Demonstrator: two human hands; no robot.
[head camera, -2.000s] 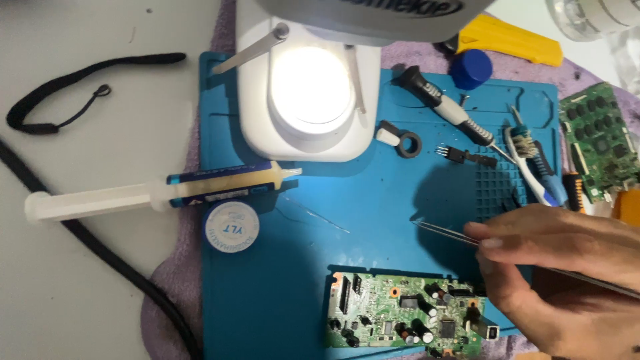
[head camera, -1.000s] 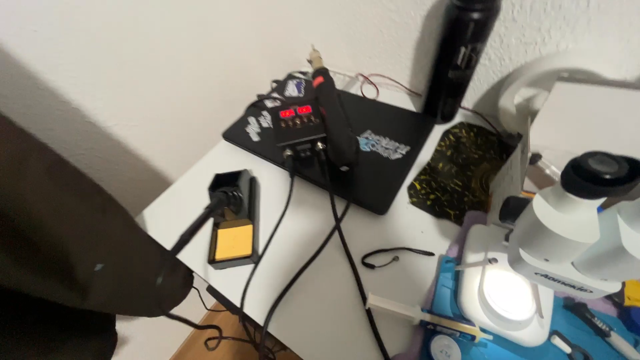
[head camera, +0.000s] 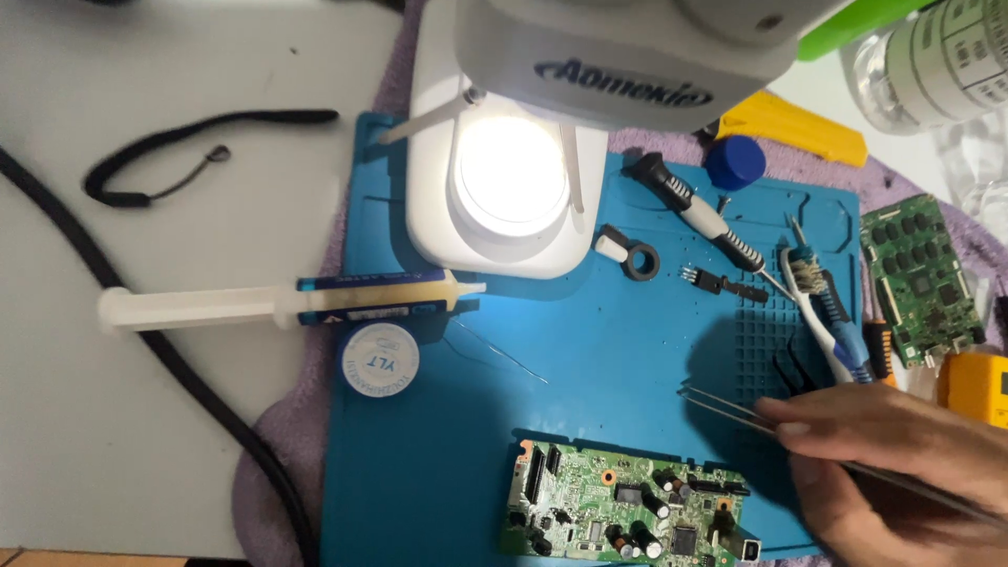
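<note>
My right hand (head camera: 890, 465) holds metal tweezers (head camera: 728, 411) at the lower right. Their tips are slightly apart over a blue silicone mat (head camera: 622, 346), and I see nothing between them. Below the tips lies a green circuit board (head camera: 614, 504) with capacitors, chips and a USB socket. A thin wire (head camera: 504, 354) rests left of the tips. My left hand is out of view. Near the mat's left edge are a flux syringe (head camera: 378, 298) and a round labelled tin (head camera: 381, 360). A microscope (head camera: 504, 173) stands behind, its round base plate lit.
A screwdriver (head camera: 705, 220), blue cap (head camera: 736, 163), small black connector (head camera: 720, 283) and toothbrush (head camera: 819, 335) lie at the right of the mat. Beyond are a second green board (head camera: 921, 279), a yellow cutter (head camera: 795, 130) and a clear bottle (head camera: 906, 71). A black cable (head camera: 197, 386) crosses the left.
The view swung left to a hot-air station and soldering iron stand, then came back to the mat. The tweezer tips, close together two seconds ago, now stand apart.
</note>
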